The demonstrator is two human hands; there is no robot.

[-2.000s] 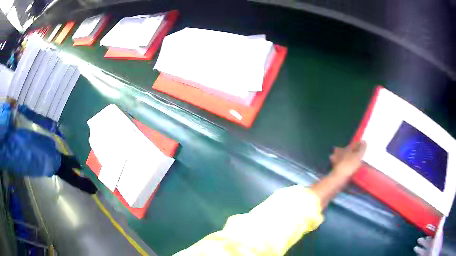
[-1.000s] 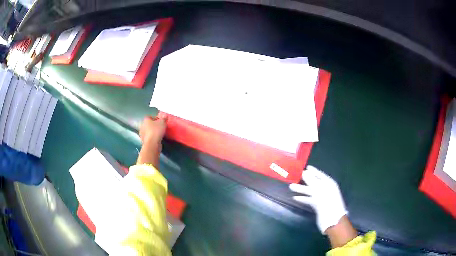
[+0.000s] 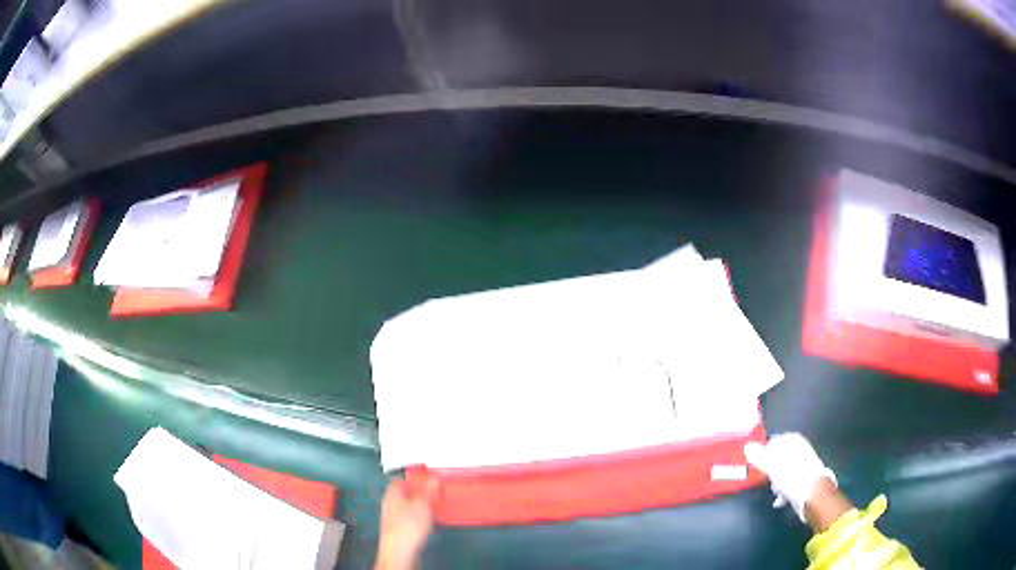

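A red tray (image 3: 579, 490) lies in front of me with its long edge facing me and a small white label near its right corner. A white box with white card flaps (image 3: 535, 373) lies on it; a loose flap sticks out past the tray's right side. My bare left hand (image 3: 407, 518) grips the tray's front left corner. My right hand (image 3: 793, 470), in a white glove, holds the front right corner with its fingertips. No device shows in this box.
At right, a closed box with a dark-blue screen picture (image 3: 934, 258) lies on a red tray. More trayed boxes (image 3: 173, 239) stand at upper left. Another trayed box (image 3: 223, 518) is at lower left. A blue sleeve (image 3: 28, 507) shows at the left edge. A dark shelf is above.
My hands have moved the tray and box off the belt line towards me and turned its front edge nearly level. The right hand has closed on its corner. The view has shifted right.
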